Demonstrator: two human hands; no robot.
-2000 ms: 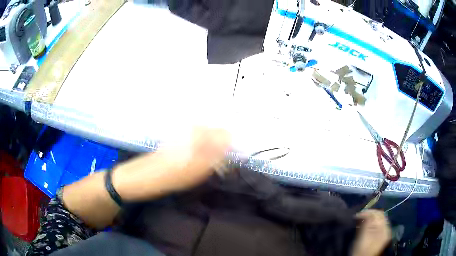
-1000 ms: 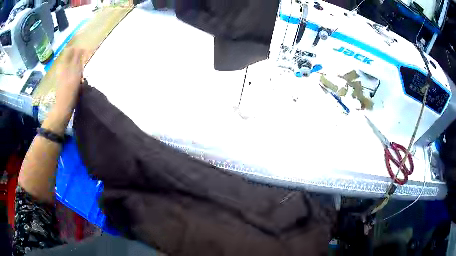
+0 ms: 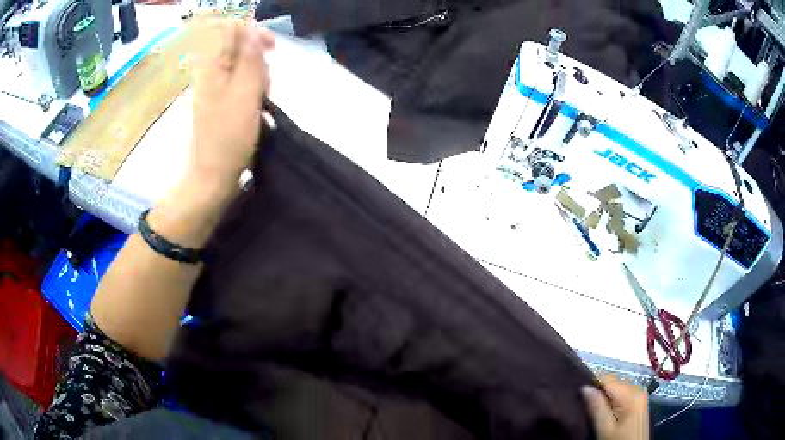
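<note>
A large dark brown garment [image 3: 344, 258] is stretched over the front of the white machine table [image 3: 465, 223] and down across my lap. My left hand [image 3: 225, 112] is raised at the upper left and holds one end of its long edge; the fingers are slightly blurred. My right hand [image 3: 618, 407] is at the lower right and grips the other end of that edge, with part of the hand cut off by the lower rim. The edge runs in a slanting line between my hands.
The white JACK sewing machine [image 3: 637, 185] stands at right. Red-handled scissors [image 3: 667, 344], a blue tool [image 3: 585, 235] and tan scraps [image 3: 613, 215] lie by it. Dark brown cloth [image 3: 439, 112] lies behind. A blue crate [image 3: 73, 275] and a red stool [image 3: 30, 331] are below left.
My left hand has moved right and up from the table's left side, raising the garment edge over the table. My right hand now shows at the lower right. The view has shifted to show more behind.
</note>
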